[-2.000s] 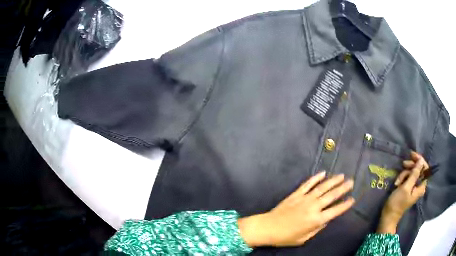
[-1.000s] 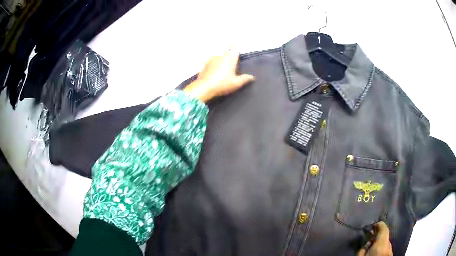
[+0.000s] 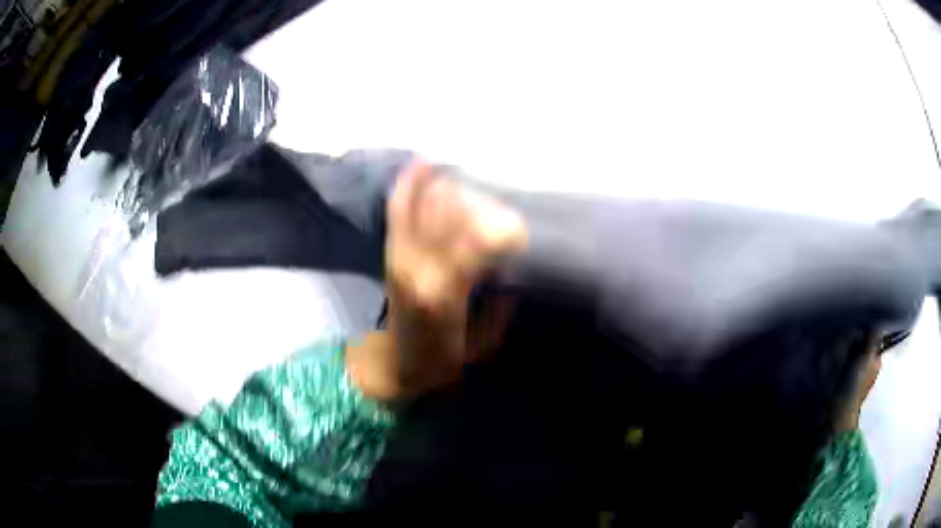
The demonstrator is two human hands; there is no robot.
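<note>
The dark grey denim shirt [image 3: 712, 248] is lifted and folded over on the white table, strongly blurred. Its dark underside faces me, and the collar, pocket and hang tag are out of sight. My left hand [image 3: 439, 263] is blurred and closed around the upper edge of the shirt at centre left. My right hand [image 3: 867, 380] is mostly hidden at the right end of the shirt. Thin dark blades [image 3: 894, 338] stick out beside it; its grip cannot be made out. One sleeve [image 3: 268, 222] lies flat towards the left.
A crumpled clear plastic bag with dark contents [image 3: 206, 129] lies at the table's left edge, close to the sleeve. Dark garments [image 3: 155, 31] are heaped at the upper left. The white table [image 3: 578, 83] has a curved left edge with darkness beyond it.
The shirt lay spread with its button front up; now it is raised and turned over on itself. My left hand has closed on its edge. My right hand has moved from the pocket to the right side.
</note>
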